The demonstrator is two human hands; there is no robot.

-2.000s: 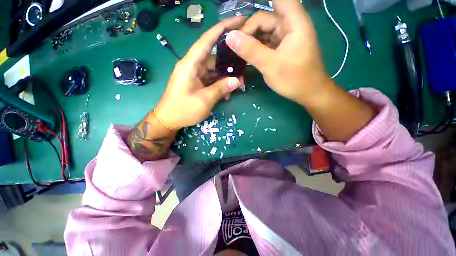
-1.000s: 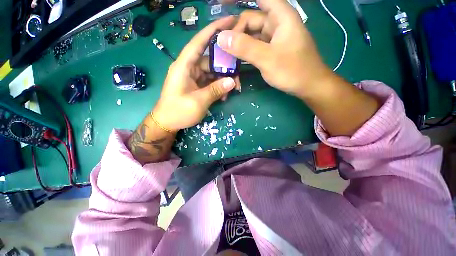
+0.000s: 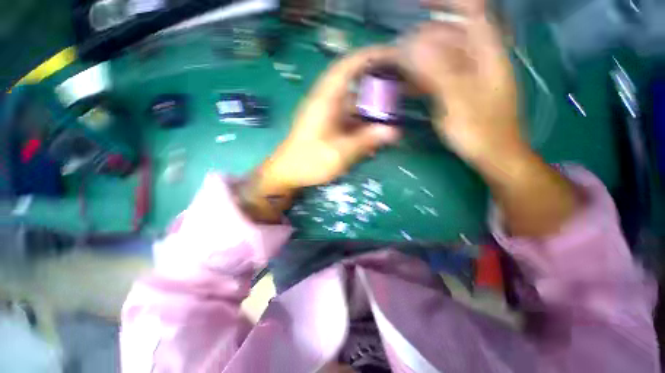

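Observation:
The whole view is blurred. My left hand (image 3: 317,138) holds a small dark smartwatch unit (image 3: 380,97) between thumb and fingers, with its screen lit pink and facing up. My right hand (image 3: 463,84) is just right of the watch, its fingers blurred at the upper edge of the unit; whether they touch it or hold anything I cannot tell. Many tiny white scraps (image 3: 341,202) lie on the green mat (image 3: 445,175) below my hands, near the bench edge.
Two small dark watch lumps lie left, one (image 3: 243,108) with a white patch, the other (image 3: 169,111) farther left. Red leads (image 3: 142,193) lie at the left. A black tray (image 3: 175,25) is at the upper left. A thin white cable (image 3: 536,69) curves at the right.
The watch screen has gone from dark to lit pink. The camera view has swung, so the bench and both hands appear farther right. My right fingers have moved off the screen's face.

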